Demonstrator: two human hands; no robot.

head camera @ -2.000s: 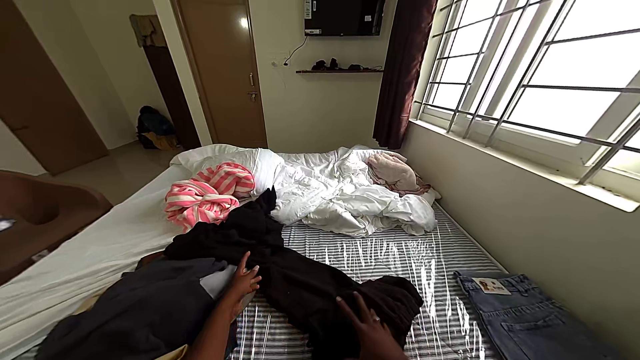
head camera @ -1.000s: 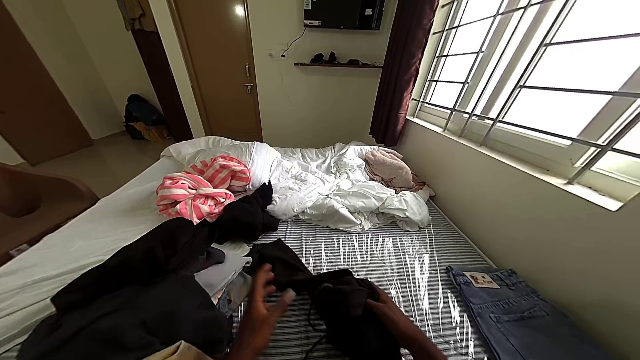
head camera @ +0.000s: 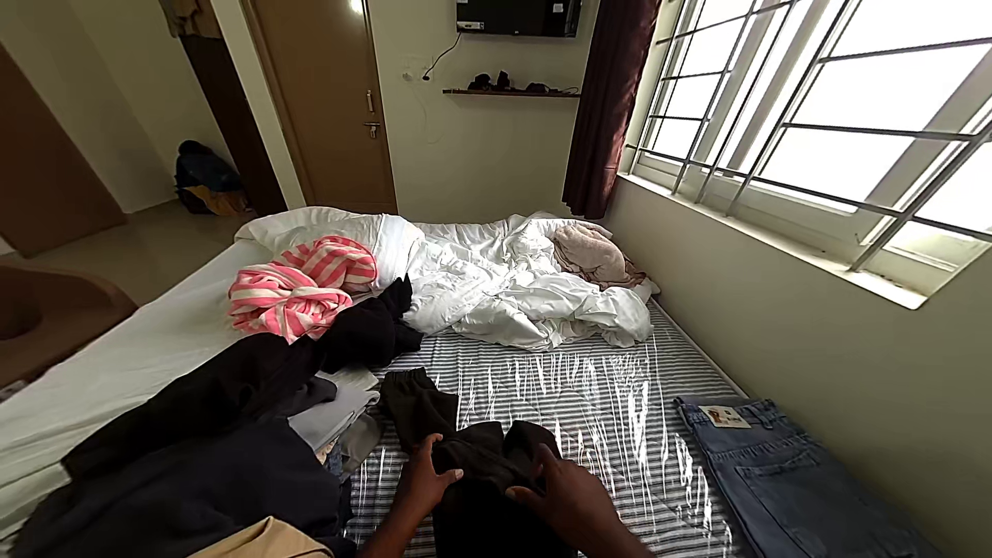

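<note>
A black garment (head camera: 488,465) with a ribbed-looking waistband end lies bunched on the striped mattress at the bottom centre. My left hand (head camera: 425,484) touches its left side, thumb and fingers on the cloth. On its right side, my right hand (head camera: 562,496) grips a fold between thumb and fingers. Just left of it is a heap of dark clothes (head camera: 194,473), with grey cloth (head camera: 337,411) and a tan piece (head camera: 263,542) among them. Folded blue jeans (head camera: 806,480) with a paper tag lie at the right.
Pink-and-white striped cloth (head camera: 291,298), a rumpled white sheet (head camera: 527,294) and a beige cloth (head camera: 593,256) lie on the far part of the bed. A wall with a barred window (head camera: 814,124) runs along the right. A brown chair (head camera: 62,310) stands at the left.
The black garment lay spread out two seconds ago and is now bunched between my hands. One second ago my left hand was raised off it; now it touches the cloth.
</note>
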